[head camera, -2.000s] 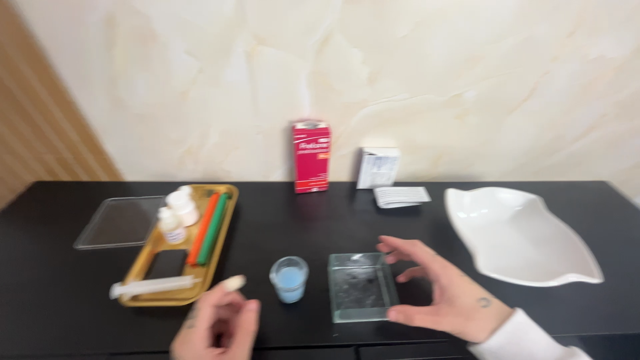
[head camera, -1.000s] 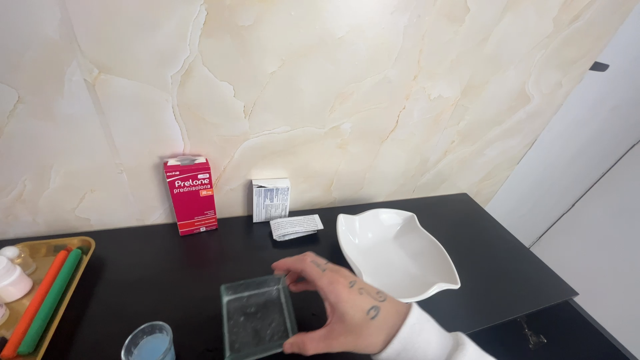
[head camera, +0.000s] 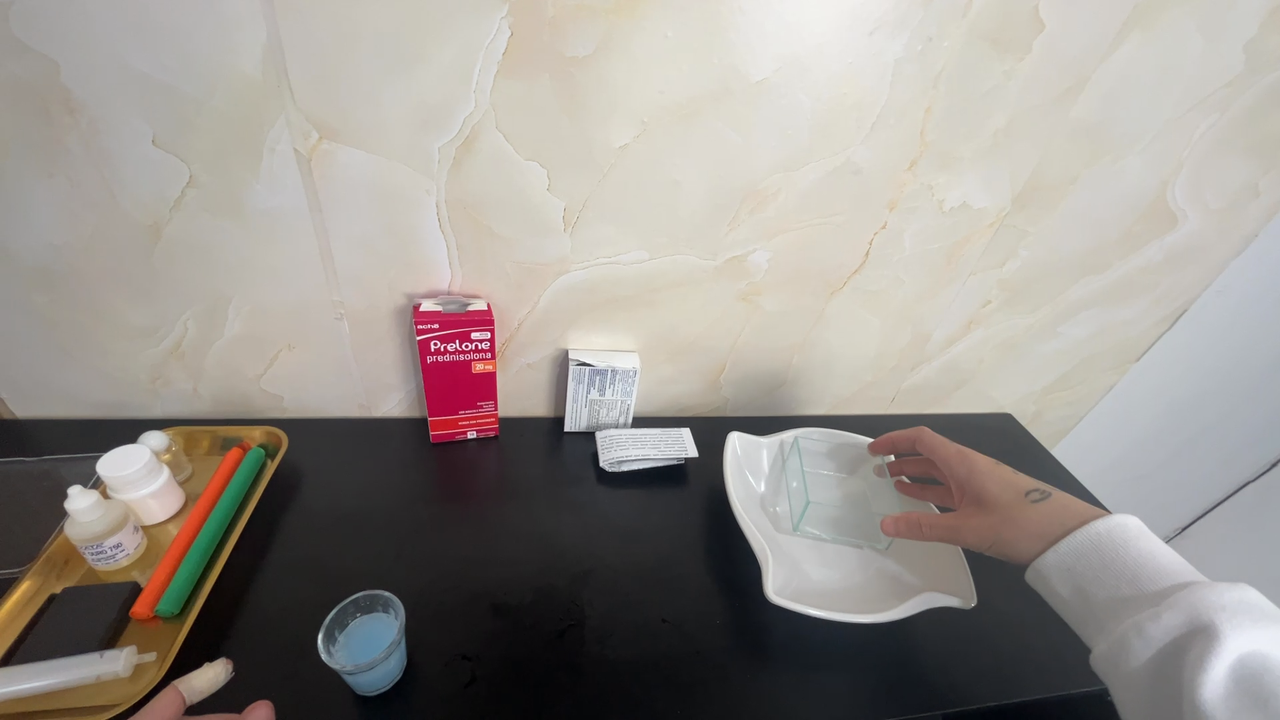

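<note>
My right hand (head camera: 950,495), in a white sleeve, grips the right side of a square clear glass container (head camera: 835,495), thumb in front and fingers behind. The container is in the white wavy-edged dish (head camera: 870,595); whether it rests on the dish's bottom I cannot tell. At the lower left edge, part of my left hand (head camera: 205,695) shows, one finger wrapped in a beige bandage. It is nearest to the gold tray (head camera: 272,450) and a plastic syringe (head camera: 70,672); its other fingers are cut off by the frame. A small glass cup (head camera: 364,640) of light blue liquid stands to its right.
The tray holds an orange stick (head camera: 190,530), a green stick (head camera: 212,530), white-capped bottles (head camera: 140,485) and a black block (head camera: 72,622). A red medicine box (head camera: 457,372) and a white box (head camera: 601,392) stand by the wall, a folded leaflet (head camera: 645,449) in front.
My right hand has carried the glass container rightward from the black tabletop to the white dish. The view has swung right. The blue cup still stands on the table.
</note>
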